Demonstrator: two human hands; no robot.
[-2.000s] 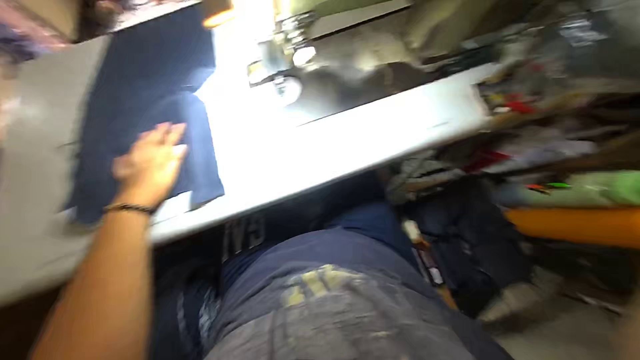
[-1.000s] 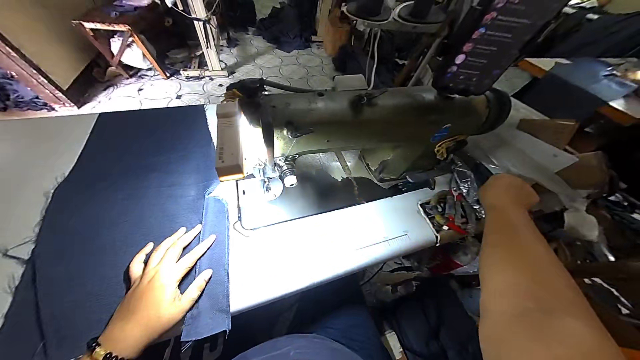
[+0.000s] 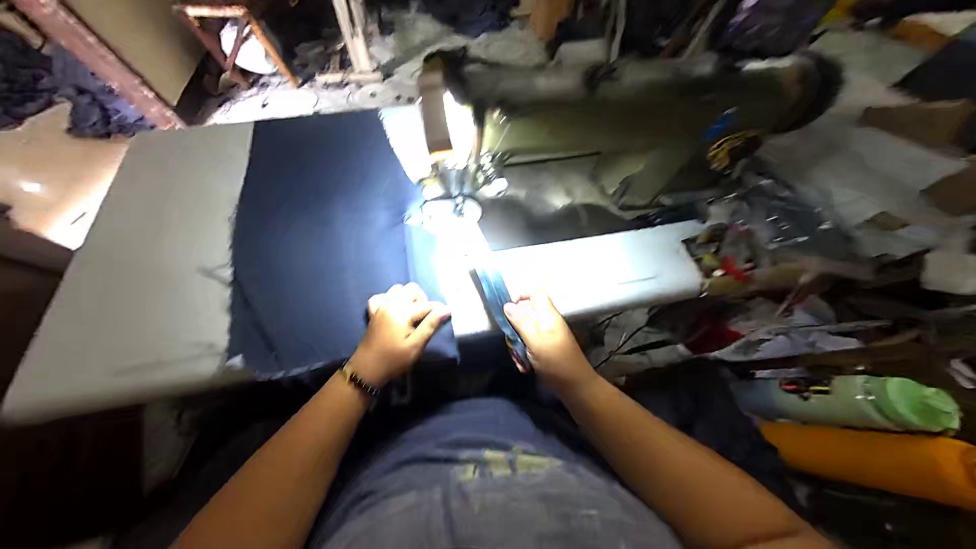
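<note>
A dark blue fabric panel (image 3: 320, 236) lies on the white sewing table (image 3: 160, 252), its right edge reaching the needle area of an industrial sewing machine (image 3: 595, 130). My left hand (image 3: 400, 324) rests on the panel near its front right edge, fingers curled, perhaps pinching the cloth. Right of the panel, my right hand (image 3: 545, 335) grips a narrow dark bluish item (image 3: 496, 297), long and slightly blurred, which may be a fabric strip or a tool. Its far end points at the needle area. Glare from the machine's lamp hides detail around the presser foot.
Plastic, paper scraps and small items (image 3: 732, 259) crowd the table's right end. Below them lie a pale green roll (image 3: 862, 404) and an orange roll (image 3: 877, 461). A rusty metal-framed stool (image 3: 236, 38) stands behind the table at the left.
My right hand, at the clutter on the right one second ago, is now near my left hand and holds the narrow item. The fabric panel reaches closer to the needle. My left fingers have curled.
</note>
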